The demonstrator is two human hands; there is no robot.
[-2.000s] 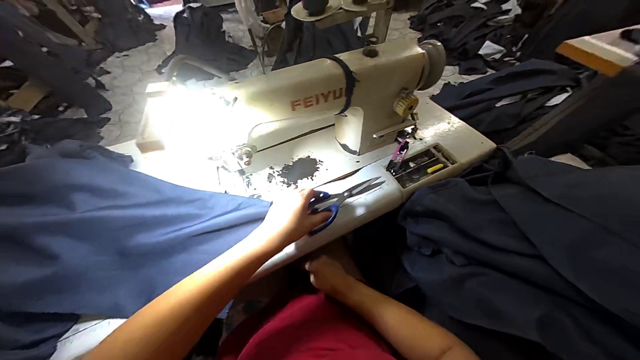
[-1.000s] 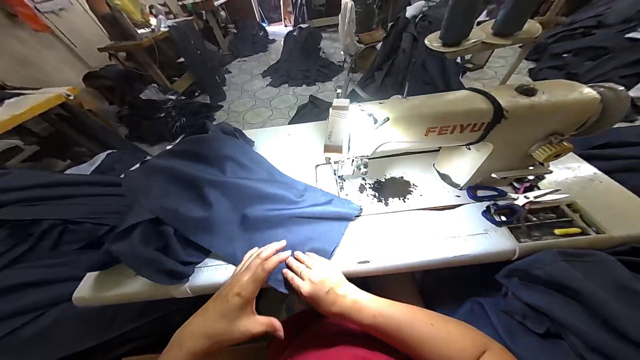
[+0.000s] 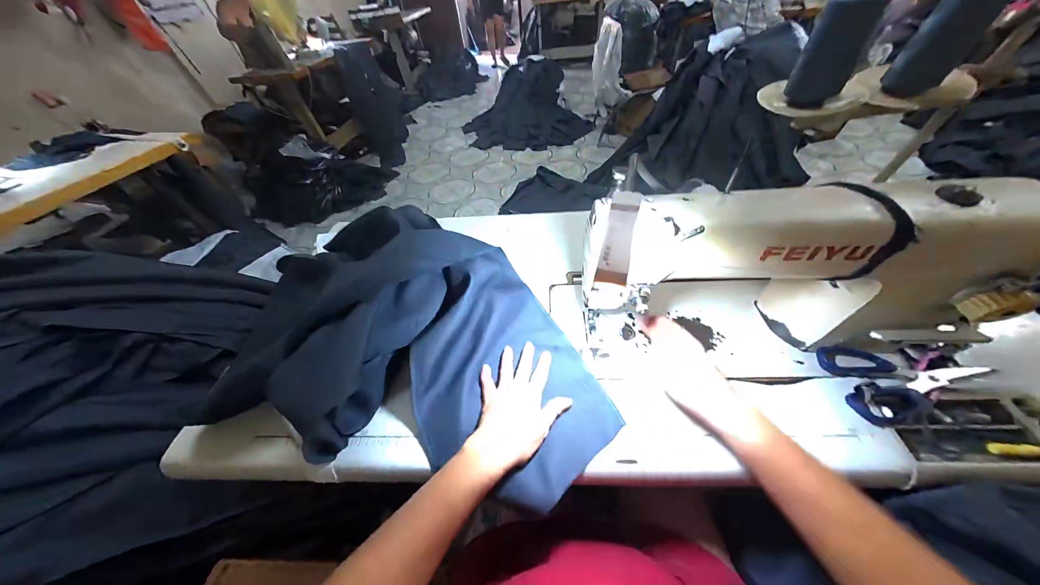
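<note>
My left hand [image 3: 517, 413] lies flat with spread fingers on a dark blue piece of fabric [image 3: 479, 325], which reaches over the front edge of the white sewing table [image 3: 382, 459]. My right hand [image 3: 670, 357], blurred and washed out by light, reaches to the needle area of the Feiyue sewing machine [image 3: 723, 236]; whether its fingers hold anything cannot be told. Blue-handled scissors [image 3: 894, 386] rest at the right by the machine, on the edge of a parts tray [image 3: 963, 431] set in the table.
Dark cloth [image 3: 106, 357] is heaped at the left, beside a yellow-edged table [image 3: 106, 175]. Thread cones [image 3: 837, 53] stand behind the machine. More garments [image 3: 528, 106] lie on the tiled floor. A person [image 3: 494, 32] stands far back.
The scissors, in a hand two seconds ago, lie by the tray since the middle frame. My right hand has moved from the fabric's front edge to the needle area. The fabric's left part is now bunched up.
</note>
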